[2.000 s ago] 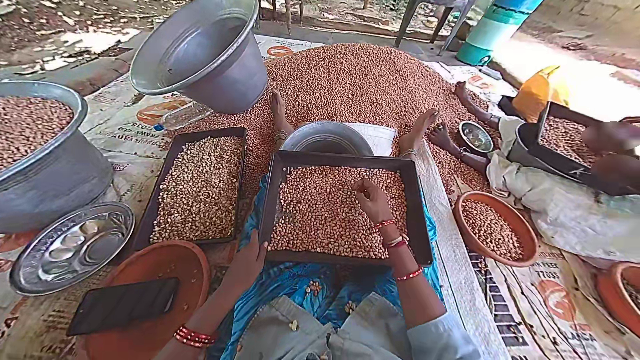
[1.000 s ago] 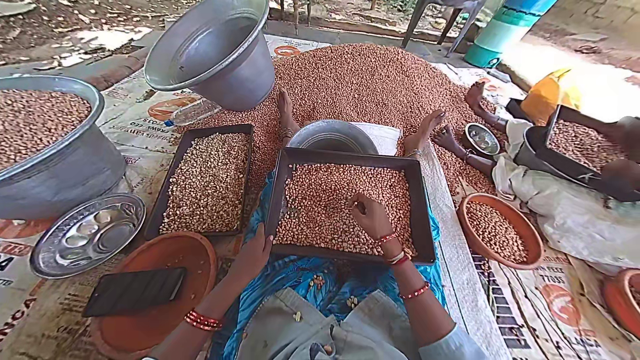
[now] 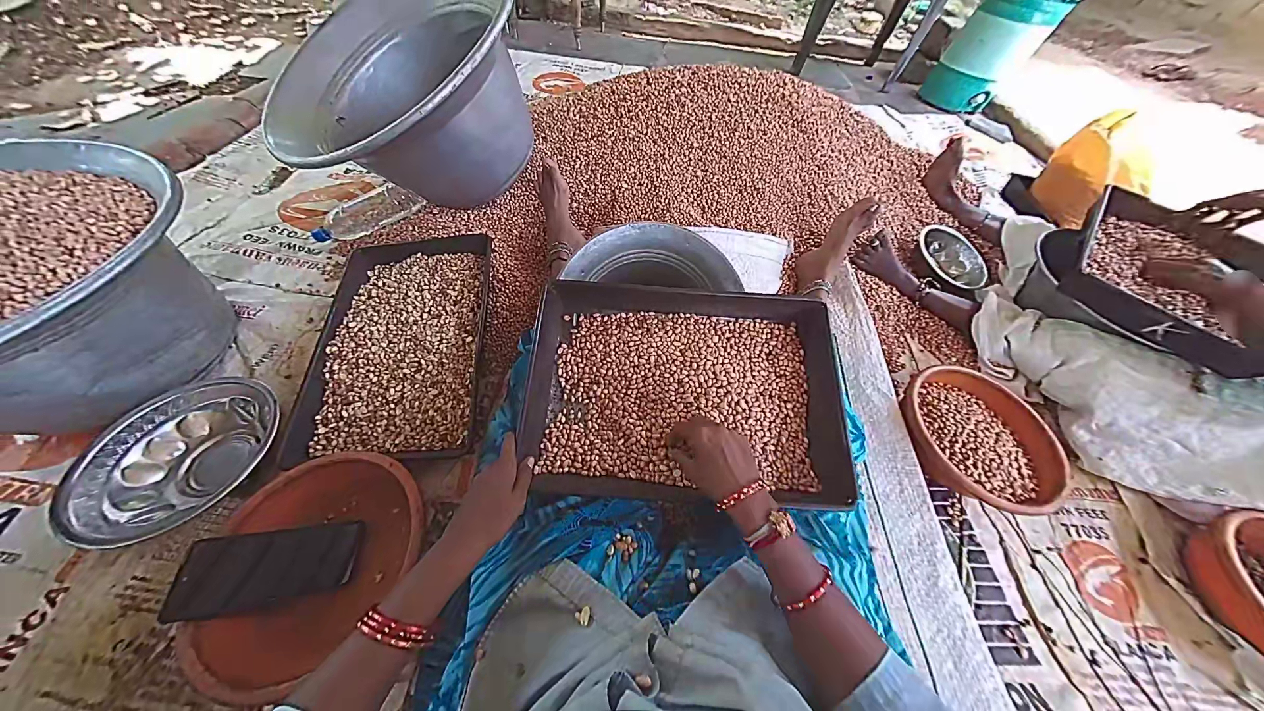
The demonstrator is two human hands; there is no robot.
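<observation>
A black rectangular tray [image 3: 837, 415] of reddish-brown nuts or seeds [image 3: 681, 385] rests tilted across my lap, against a round metal basin [image 3: 652, 259]. My left hand [image 3: 502, 491] holds the tray's near left corner, thumb by the rim. Over the tray's near part, my right hand [image 3: 713, 456] touches the nuts with bent fingers; its fingertips are partly hidden, so whether it pinches a nut cannot be told. A second black tray [image 3: 481, 346] with paler nuts lies at the left. Behind the basin spreads a large heap of the same reddish nuts [image 3: 711, 138].
Left: a large metal pot [image 3: 118, 355] of nuts, a tilted empty pot [image 3: 444, 128], a plastic bottle [image 3: 370, 212], a steel plate [image 3: 84, 513], and a phone [image 3: 265, 571] on a clay bowl [image 3: 286, 652]. Right: a clay bowl [image 3: 1052, 464] of nuts and a co-worker's hand [image 3: 1239, 301] at another tray [image 3: 1116, 296].
My right hand has moved from the middle of the tray toward its near edge. My left hand stays at the tray's left corner. The co-worker's hands have shifted at their tray.
</observation>
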